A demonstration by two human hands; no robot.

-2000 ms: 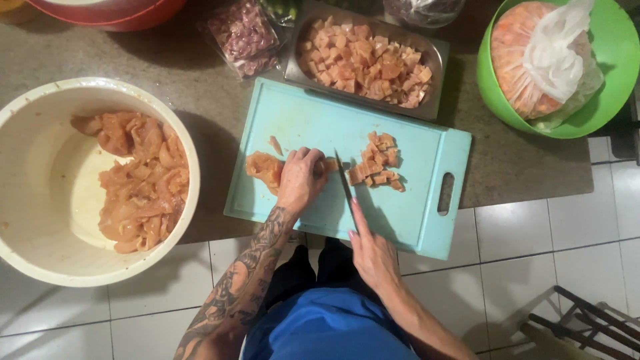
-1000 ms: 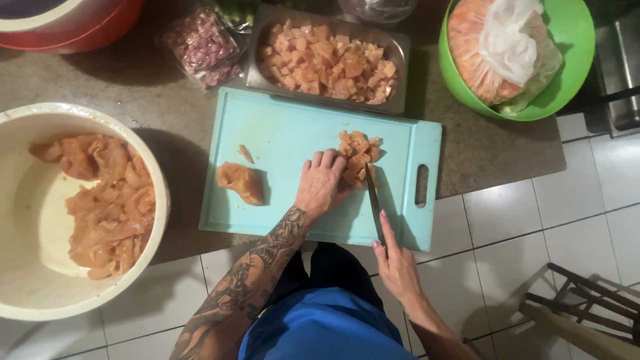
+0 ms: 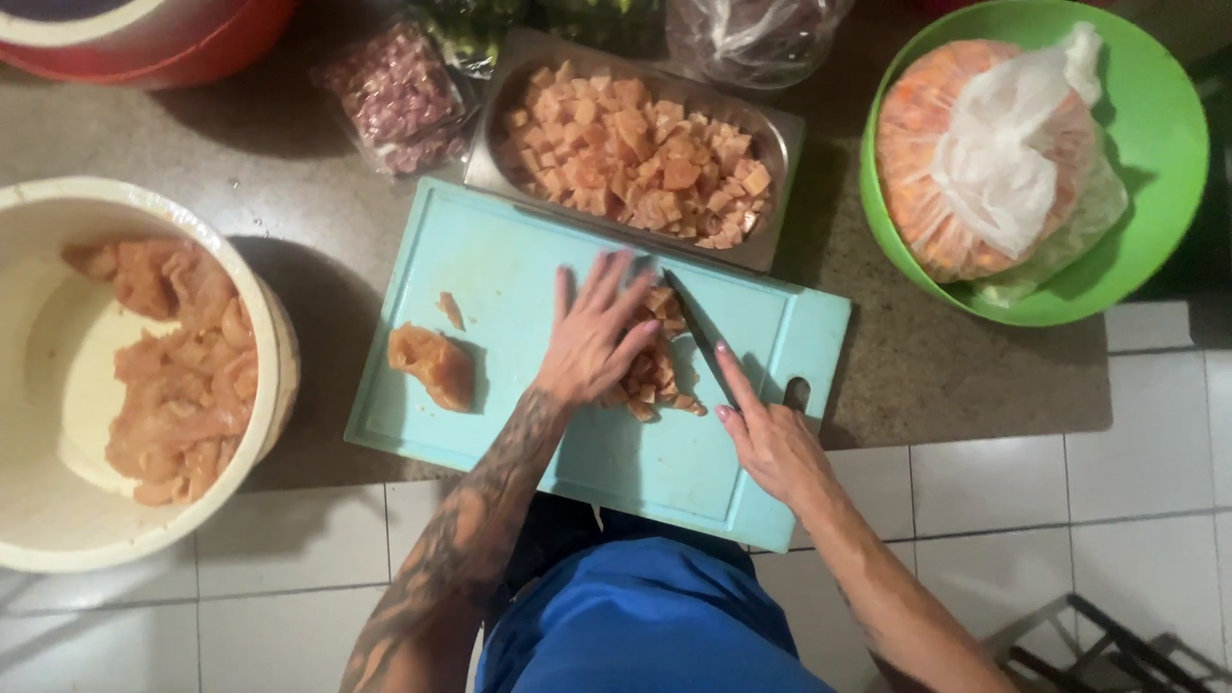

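On a turquoise plastic cutting board (image 3: 500,250), my left hand (image 3: 599,332) rests with spread fingers against the left side of a pile of diced raw meat (image 3: 653,375), partly covering it. My right hand (image 3: 775,438) grips a kitchen knife (image 3: 701,332), its blade lying along the pile's right side. An uncut piece of raw meat (image 3: 430,368) and a small scrap (image 3: 449,310) lie at the board's left. Behind the board, a metal pan (image 3: 784,159) holds more diced meat (image 3: 626,144).
A white tub (image 3: 274,385) with raw meat pieces stands left. A green bowl (image 3: 1169,183) holding a tied bag of orange pieces (image 3: 924,173) stands right. Behind are a bag of pinkish pieces (image 3: 404,101), a red container (image 3: 192,48) and other bags. A dark-framed stool (image 3: 1107,635) is at lower right.
Two seconds ago my left hand was beside the uncut piece, left of the dice; it has moved right to the pile. The knife has moved from the pile's left side to its right side.
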